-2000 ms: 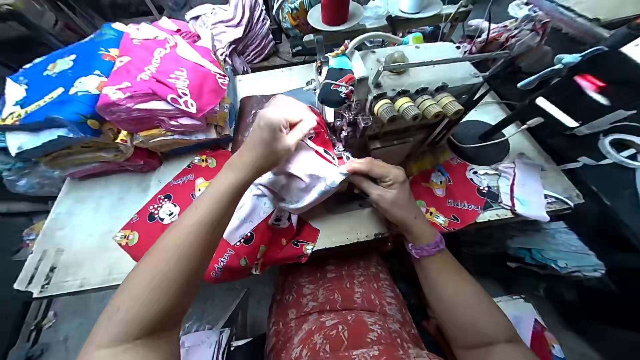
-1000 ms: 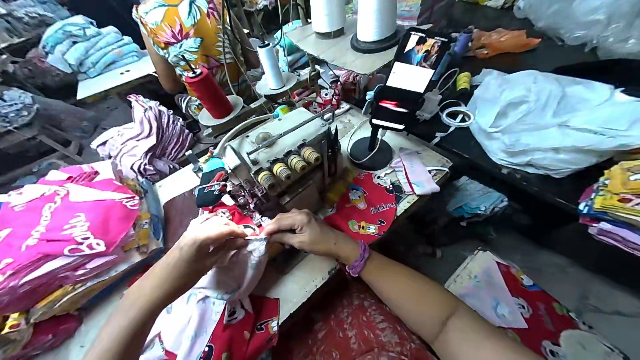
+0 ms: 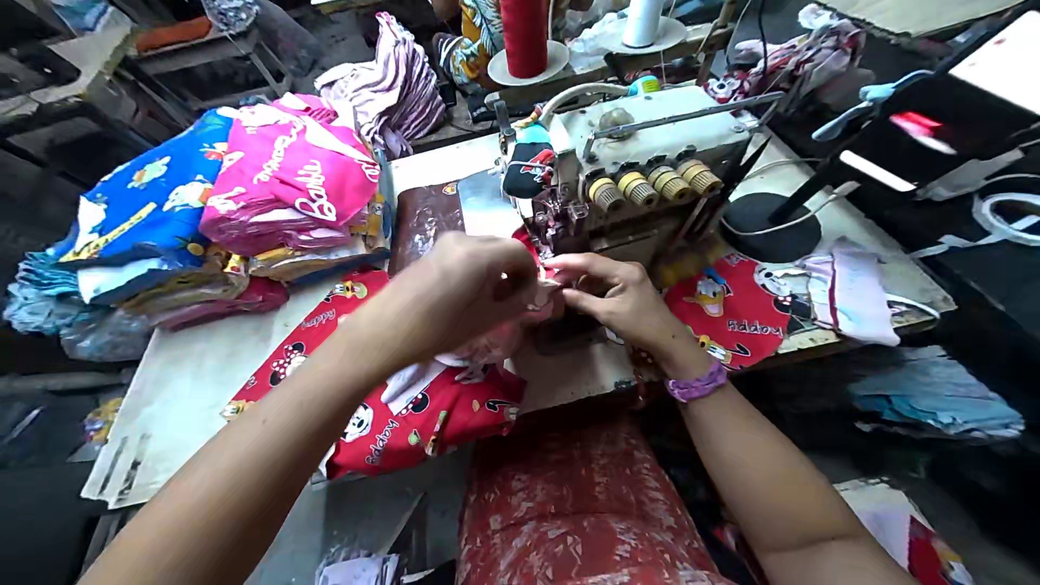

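Note:
An overlock sewing machine [image 3: 650, 162] with several ribbed tension dials stands on the pale work table. Red cartoon-print fabric [image 3: 447, 414] with a pale underside lies folded in front of it, its upper part raised to the needle area. My left hand [image 3: 479, 284], blurred, is at the fabric just left of the presser foot; its fingertips are partly hidden. The thumb and fingers of my right hand [image 3: 621, 305] pinch the fabric edge beside the foot. A purple band circles my right wrist.
Stacked blue and pink printed fabric pieces [image 3: 284, 179] rest on the table's left. Thread cones, one red [image 3: 524, 36], stand behind the machine. At right are another red print piece [image 3: 723, 313], a phone stand's round base [image 3: 772, 227] and a roll of white tape [image 3: 1011, 207].
The view swung right, then back left. My hands remain close together by the machine's foot; the pale underside, spread out below my hands two seconds ago, is now bunched and mostly hidden.

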